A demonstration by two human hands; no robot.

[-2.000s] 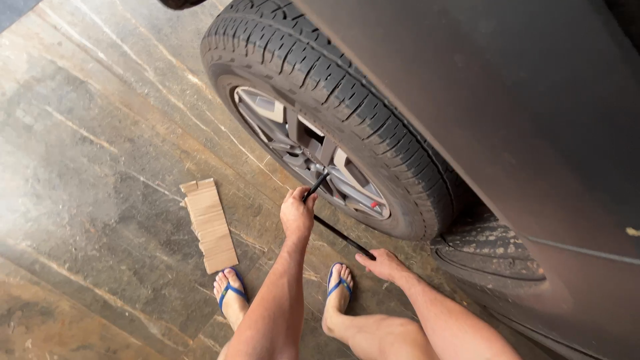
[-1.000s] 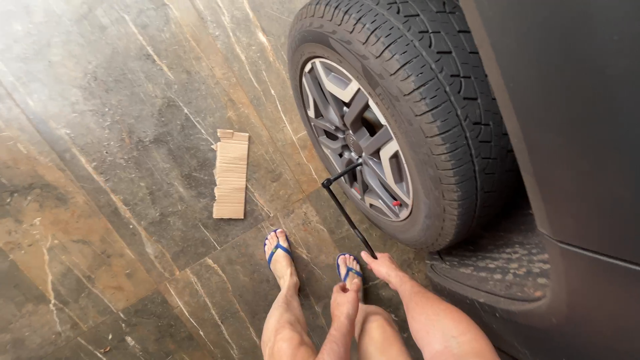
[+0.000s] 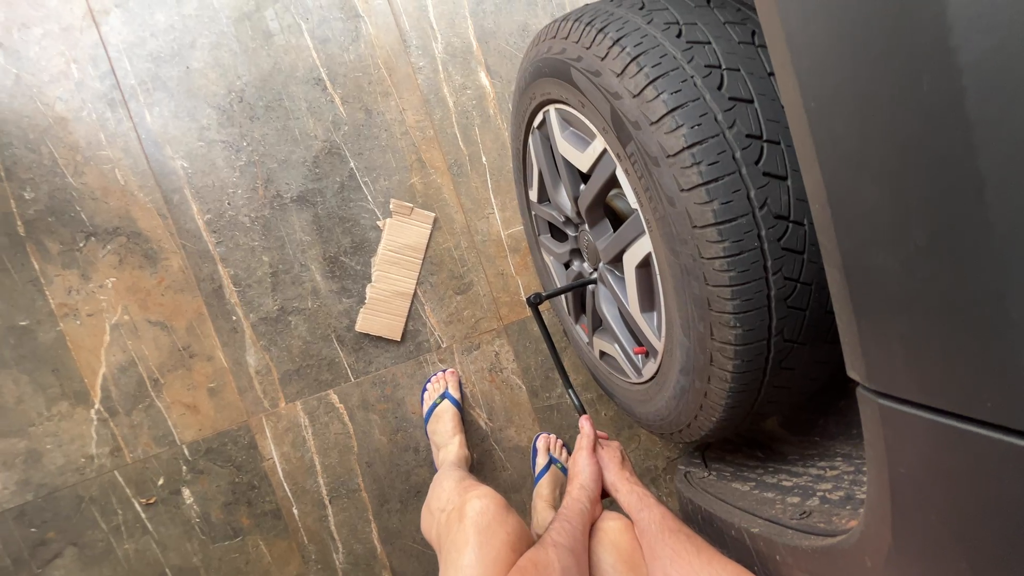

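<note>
A black lug wrench (image 3: 556, 352) reaches from the alloy wheel rim (image 3: 632, 264) toward me; its short arm enters the rim just below the center cap (image 3: 588, 249). Both hands are together at the far end of its long handle. My left hand (image 3: 585, 460) lies along the handle end, and my right hand (image 3: 616, 464) wraps it from the right side; their fingers are partly hidden. The black tire (image 3: 720, 200) surrounds the rim. A red valve cap (image 3: 640, 350) shows at the lower part of the rim.
A torn piece of corrugated cardboard (image 3: 396, 272) lies on the stone-tiled floor (image 3: 304, 200) left of the wheel. The dark car body (image 3: 920, 200) and wheel-arch liner (image 3: 784, 488) are on the right. My feet, in blue flip-flops (image 3: 442, 404), stand below the wheel.
My left hand has left the wrench's elbow near the rim and come down to the handle end, beside my right hand. The wrench's long handle remains angled toward me. The view has shifted.
</note>
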